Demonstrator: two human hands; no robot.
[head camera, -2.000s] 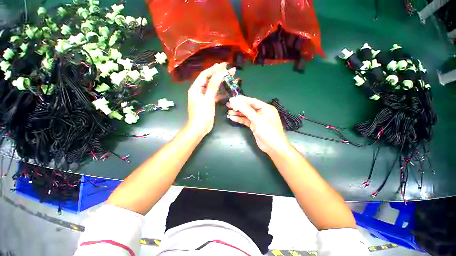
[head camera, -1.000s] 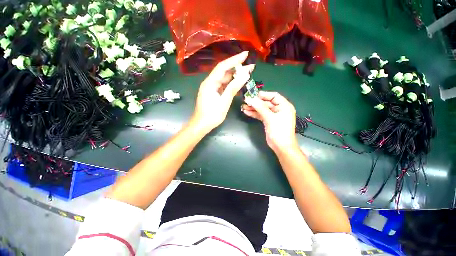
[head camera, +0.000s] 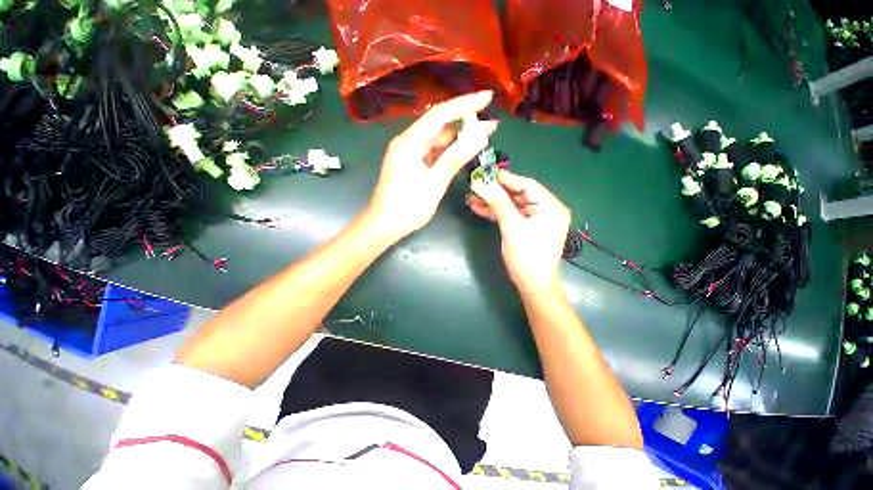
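Note:
A small green circuit board (head camera: 486, 163) with a pale end fitting stands between my hands, a little below the red bags. My right hand (head camera: 522, 215) pinches its lower end between thumb and fingers. My left hand (head camera: 428, 158) is at its upper end, with thumb and index finger around a pale end piece that is mostly hidden. A dark part shows behind the board; I cannot tell what it is. A coiled black cable (head camera: 573, 244) with red-tipped ends lies partly hidden behind my right hand.
Two open red bags (head camera: 421, 38) hold black sleeves. A tangled heap of black cables (head camera: 86, 163) with pale fittings lies left. A bundle of sleeved units (head camera: 747, 182) lies right. Blue bins (head camera: 144, 321) stand below the bench edge. More pale fittings show at the far right.
Both hands have moved slightly right and up with the board. The board is now more upright. The whole view has also shifted, with more of the far right side showing.

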